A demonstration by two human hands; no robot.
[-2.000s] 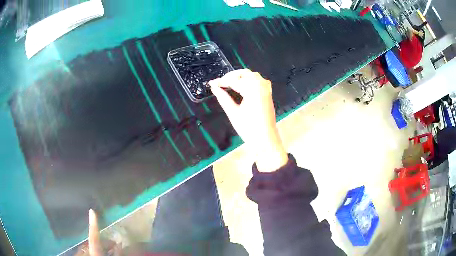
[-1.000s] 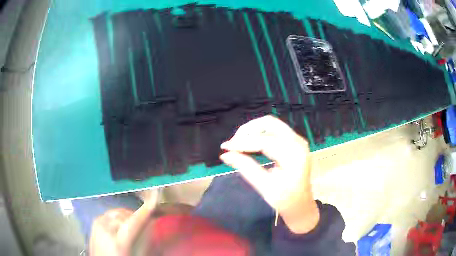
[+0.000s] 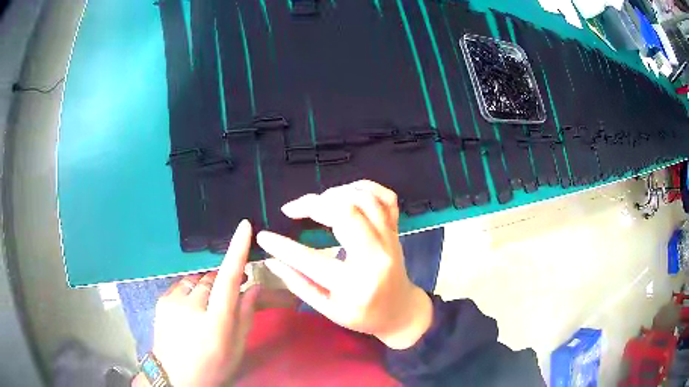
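Black straps (image 3: 355, 83) lie side by side on the green table covering (image 3: 113, 151). Thin black wire clips (image 3: 321, 155) lie in an uneven line across them. A clear box of tangled black clips (image 3: 505, 79) rests on the straps at the upper right. My right hand (image 3: 347, 264) is over the near strap ends, thumb and fingers apart, with nothing visible in it. My left hand (image 3: 208, 317) is at the near table edge, index finger pointing up near the strap ends (image 3: 200, 243); its other fingers are curled and I cannot tell if they hold anything.
The table's near edge runs just above my lap. White papers (image 3: 563, 9) and blue packaging (image 3: 631, 30) lie at the far right end. On the floor at the lower right are a blue crate (image 3: 576, 359) and a red stool (image 3: 648, 359).
My right hand left the clip box and came to the near strap ends, its pinch now opened. My left hand rose to the table edge beside it. The view has swung left.
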